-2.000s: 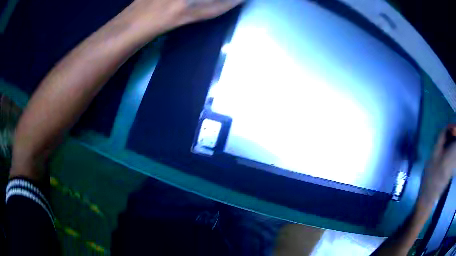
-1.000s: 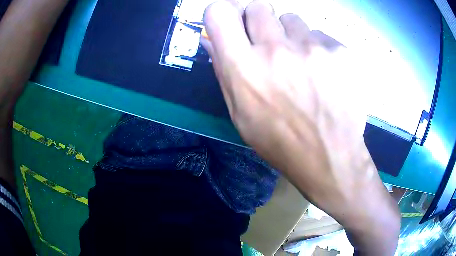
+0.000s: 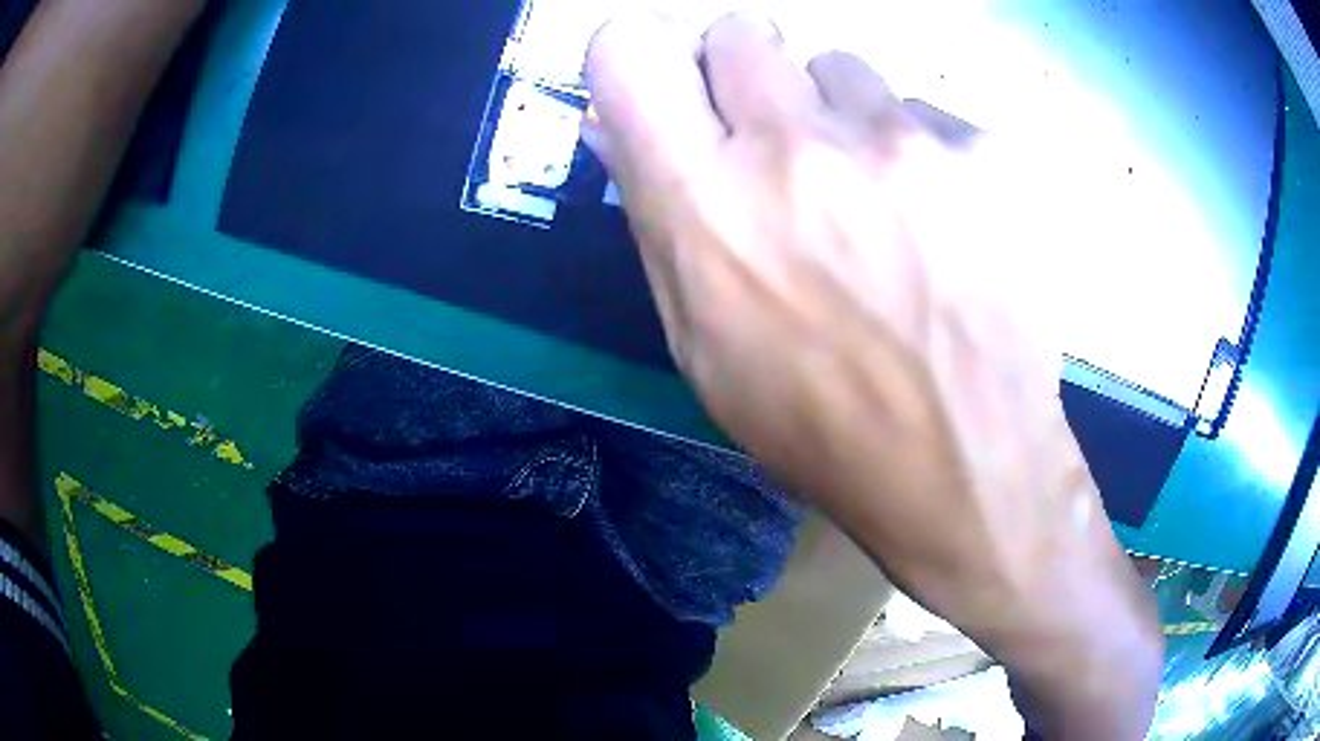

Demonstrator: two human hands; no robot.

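Note:
The framed panel [image 3: 1144, 188] lies on a black mat [image 3: 369, 159], its face glaring white. A silver corner bracket [image 3: 533, 142] with small holes sits in the dark notch at its near left corner. My right hand [image 3: 854, 304] is over the panel, fingers curled beside the bracket, closed on what looks like the utility knife; a dark end [image 3: 944, 122] shows past the knuckles and the tip is hidden. My left forearm crosses the upper left; my left hand is out of the picture. A second corner fitting [image 3: 1219, 388] shows at the near right corner.
The green bench [image 3: 348, 311] ends in a curved near edge close to my body. Below it are a brown cardboard box [image 3: 796, 623], clear plastic film [image 3: 1230, 695] and a green floor with yellow-and-black tape [image 3: 159, 528]. A dark-edged metal piece stands at the right rim.
Since the earliest frame, my right hand has come from the right side onto the panel by the bracket, and my left hand has left the picture. Over the last second the hand has barely moved.

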